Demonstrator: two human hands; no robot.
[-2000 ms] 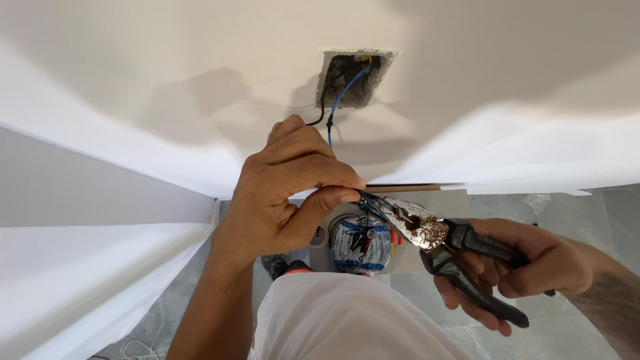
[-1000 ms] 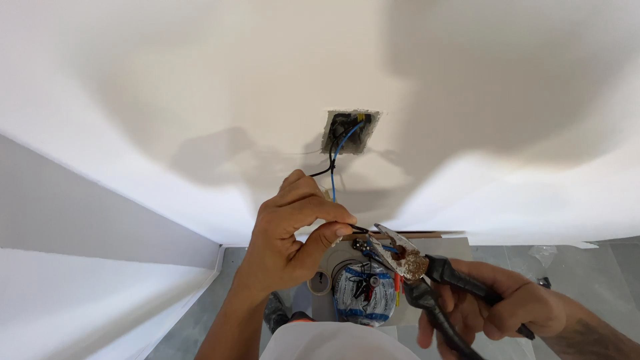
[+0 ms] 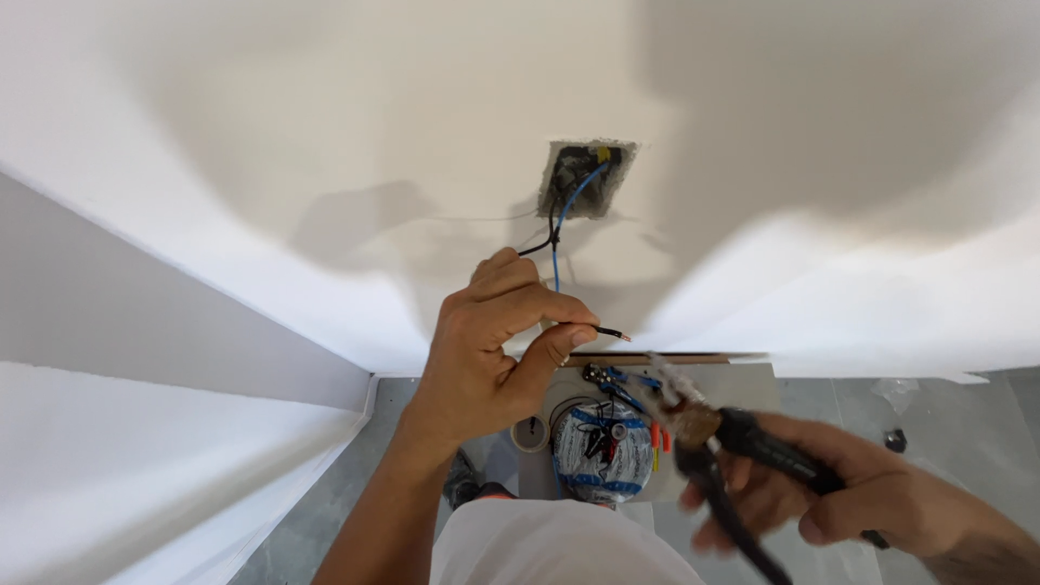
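Observation:
Between thumb and forefinger my left hand (image 3: 508,349) pinches a black insulated wire (image 3: 609,331), whose bare copper end (image 3: 626,337) points right. My right hand (image 3: 837,479) holds pliers (image 3: 697,422) with black handles and worn, rusty metal jaws; the jaws are blurred, apart from the wire, below and to its right. Above my left hand, a square wall box (image 3: 585,180) is recessed in the pale wall. Black wire and a blue wire (image 3: 578,193) come out of it and hang down, and the blue one passes behind my left hand.
On a board (image 3: 731,386) at the wall's foot lie a wrapped wire coil (image 3: 603,471), a blue-handled tool (image 3: 621,386), a roll of tape (image 3: 530,434) and orange-handled tools (image 3: 660,437). A side wall (image 3: 203,325) stands at left. Clear plastic (image 3: 896,392) lies on the grey tiled floor.
The pliers were at the black wire's end in the earlier frames. My right hand has drawn them off down and to the right, and the copper tip now shows.

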